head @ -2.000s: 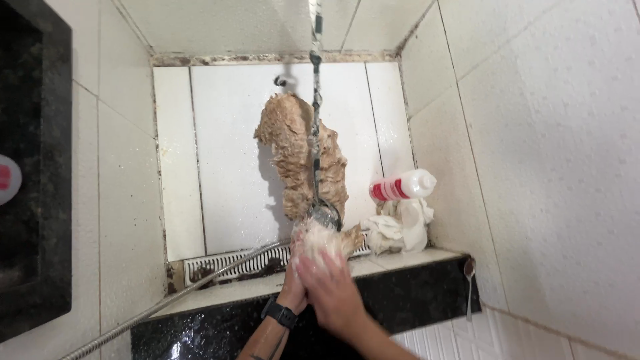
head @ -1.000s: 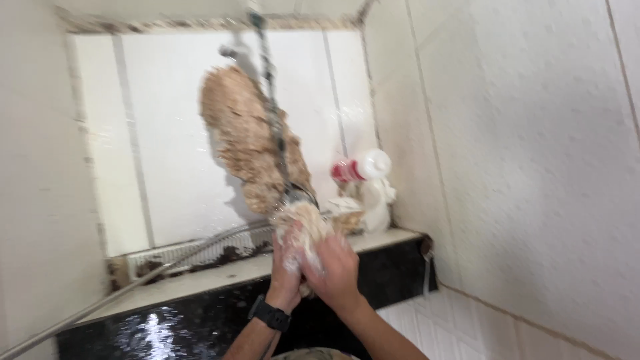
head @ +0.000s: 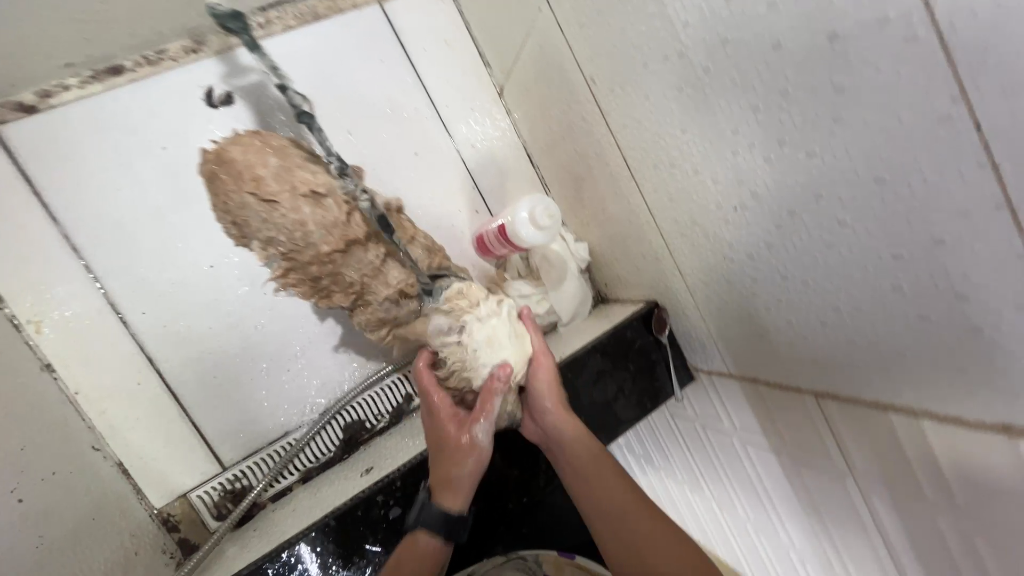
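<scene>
A wet, light-brown dog (head: 304,224) stands in a white tiled basin with its head towards me. Pale lather covers the head (head: 484,332). My left hand (head: 458,416) cups the near left side of the head, thumb against the lathered fur. Against the right side of the head lies my right hand (head: 544,380), fingers curved around it. A dark, foam-streaked leash (head: 344,172) runs from the dog's neck up to the far edge. I wear a black watch on my left wrist. The dog's face is mostly hidden.
A white bottle with a red label (head: 516,228) lies on crumpled white cloths (head: 564,280) at the right corner. A metal shower hose (head: 300,440) crosses the drain grate (head: 352,428). A spoon (head: 666,352) hangs by the black ledge (head: 624,376).
My hands, close together on top of the lathered head before, are now spread to its two sides. The view has turned and come closer.
</scene>
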